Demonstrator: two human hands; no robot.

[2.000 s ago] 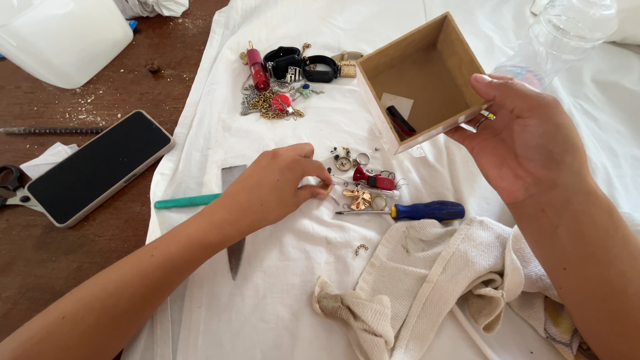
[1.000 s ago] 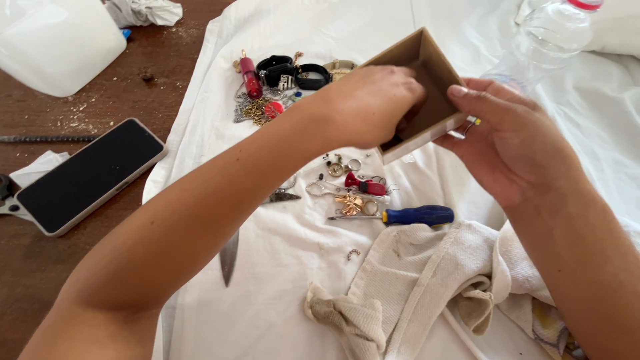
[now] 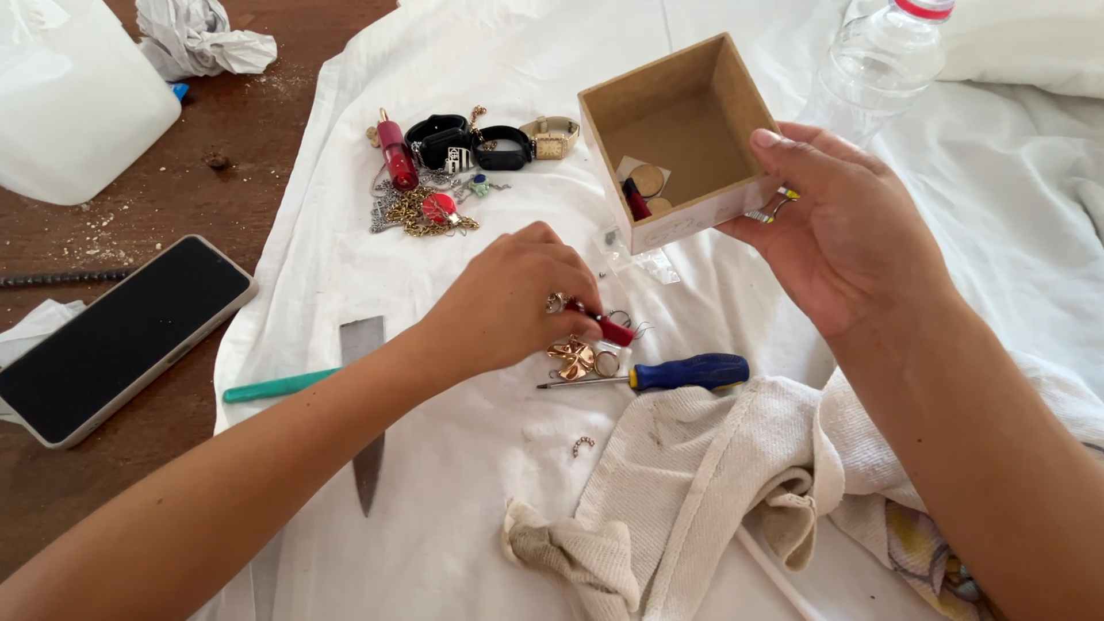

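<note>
My right hand (image 3: 841, 224) holds a small square wooden box (image 3: 690, 116) by its right side, tilted so its inside shows. Coin-like discs (image 3: 647, 179) and a dark and red item lie in its lower corner. My left hand (image 3: 530, 297) pinches at a small pile of jewellery, its fingertips on a red item (image 3: 615, 330) and a silvery piece (image 3: 556, 302); whether they are lifted I cannot tell. Beside them are a gold-coloured bow-shaped ornament (image 3: 571, 355), a ring (image 3: 606, 364) and a blue-handled screwdriver (image 3: 690, 373).
Black wristbands (image 3: 503, 148), a gold-coloured watch (image 3: 552, 142), a red tube (image 3: 397, 155) and chains (image 3: 423, 211) lie behind. At left are a knife blade (image 3: 369, 474), a green handle (image 3: 280, 385) and a smartphone (image 3: 129, 336). A cloth (image 3: 690, 466) lies in front, a plastic bottle (image 3: 880, 69) at back right.
My left hand was inside the box a second ago and is now down at the jewellery pile. Round discs show in the box that the oldest frame does not show there.
</note>
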